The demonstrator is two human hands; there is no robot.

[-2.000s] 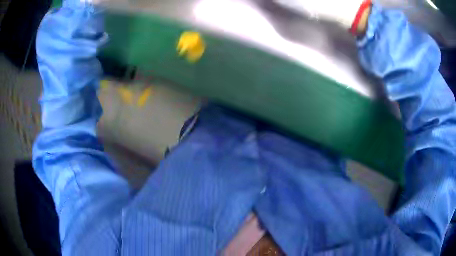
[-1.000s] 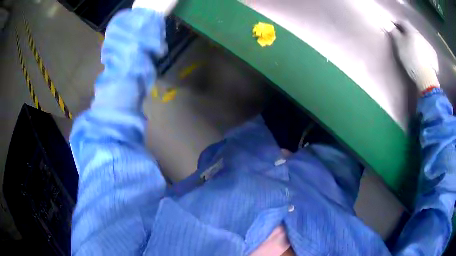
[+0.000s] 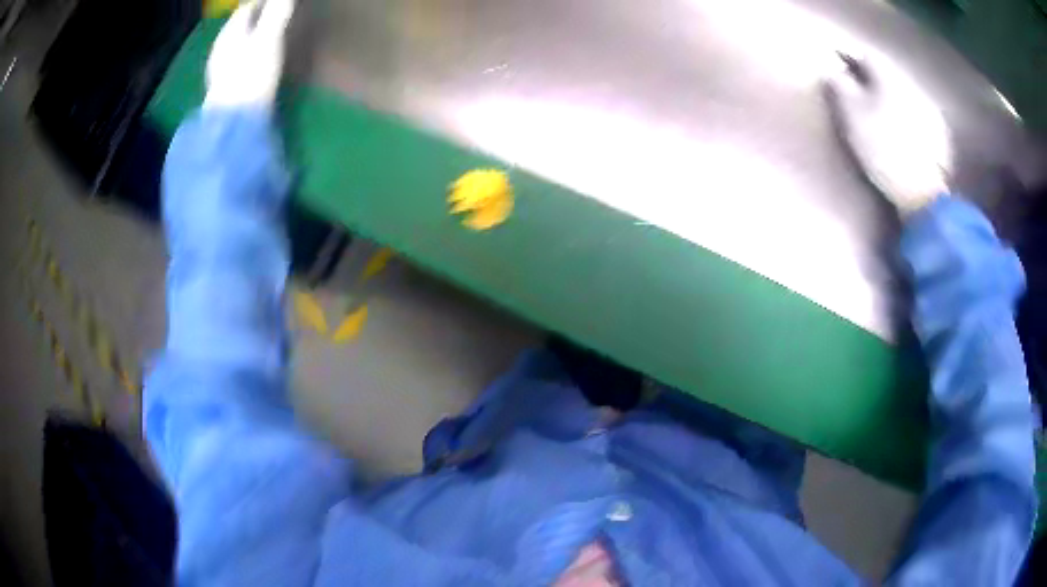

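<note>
My left hand (image 3: 247,57), in a white glove, is at the left end of the bench near the top edge, blurred; its fingertips are partly cut off and I cannot tell whether it holds anything. My right hand (image 3: 896,138), in a white glove, rests over the shiny metal sheet (image 3: 689,138) at the right. A small dark thin tool (image 3: 853,69) shows at its fingers. No circuit board shows in the picture.
A crumpled yellow lump (image 3: 481,198) lies on the green front edge (image 3: 597,258) of the bench. Black crates (image 3: 103,103) are at the upper left. A dark box (image 3: 103,505) stands lower left. Yellow marks and striped tape (image 3: 69,321) are on the grey floor.
The view has shifted, so the bench sits lower and further left. My left hand now shows more fully, at the bench's left end. My right hand stays over the metal sheet with the dark tool.
</note>
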